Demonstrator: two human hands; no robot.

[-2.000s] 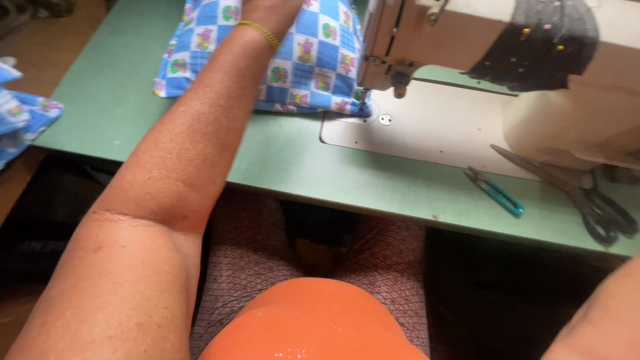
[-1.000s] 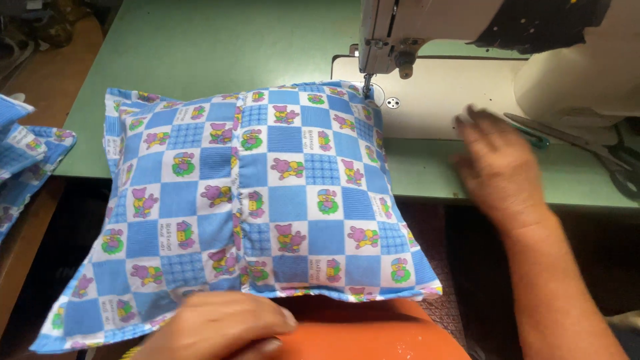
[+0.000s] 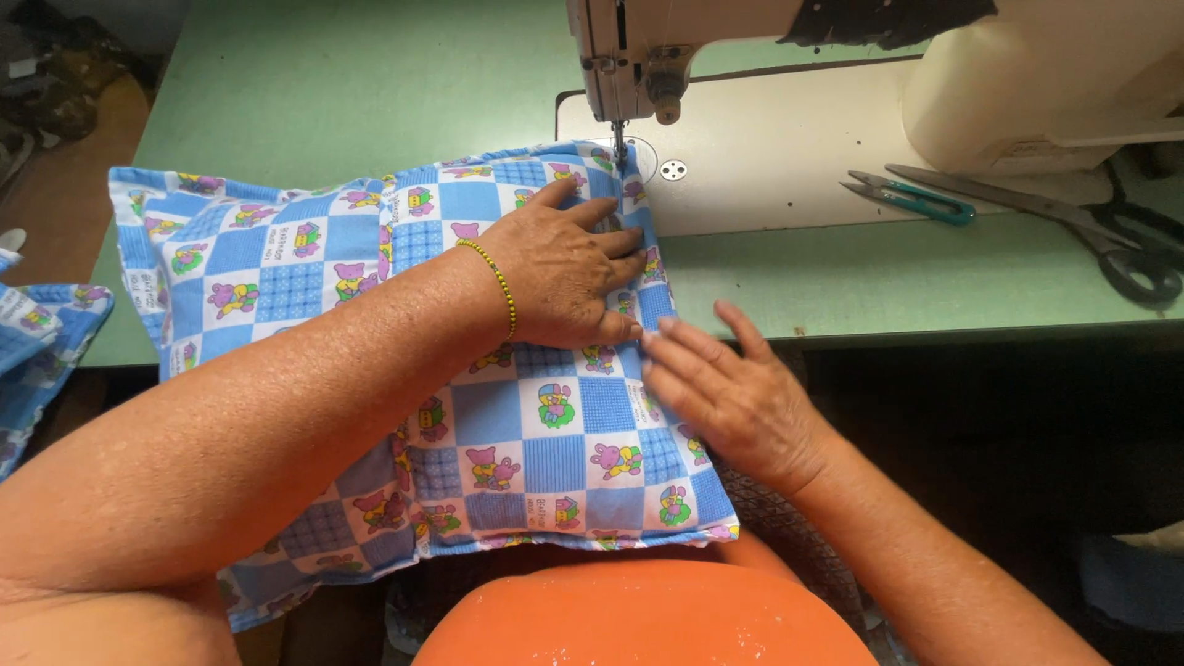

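A blue and white checked, padded cloth piece with printed animals [image 3: 481, 412] lies across the table edge and hangs over it towards my lap. Its far right corner is under the presser foot [image 3: 621, 148] of a sewing machine [image 3: 638, 55]. My left hand [image 3: 573, 268], with a beaded bracelet at the wrist, lies flat on the cloth just this side of the foot, fingers spread. My right hand [image 3: 731, 398] touches the cloth's right edge, fingertips near my left thumb; whether it pinches the edge is unclear.
Teal thread snips [image 3: 916, 199] and large scissors [image 3: 1064, 213] lie right of the needle, beside a whitish plastic container [image 3: 980, 92]. More of the same printed cloth [image 3: 46, 342] is at the left. The green table's front edge [image 3: 925, 333] runs beyond my right hand.
My left hand has moved from the cloth's near edge up onto it, close to the presser foot. My right hand has come from the machine bed to the cloth's right edge.
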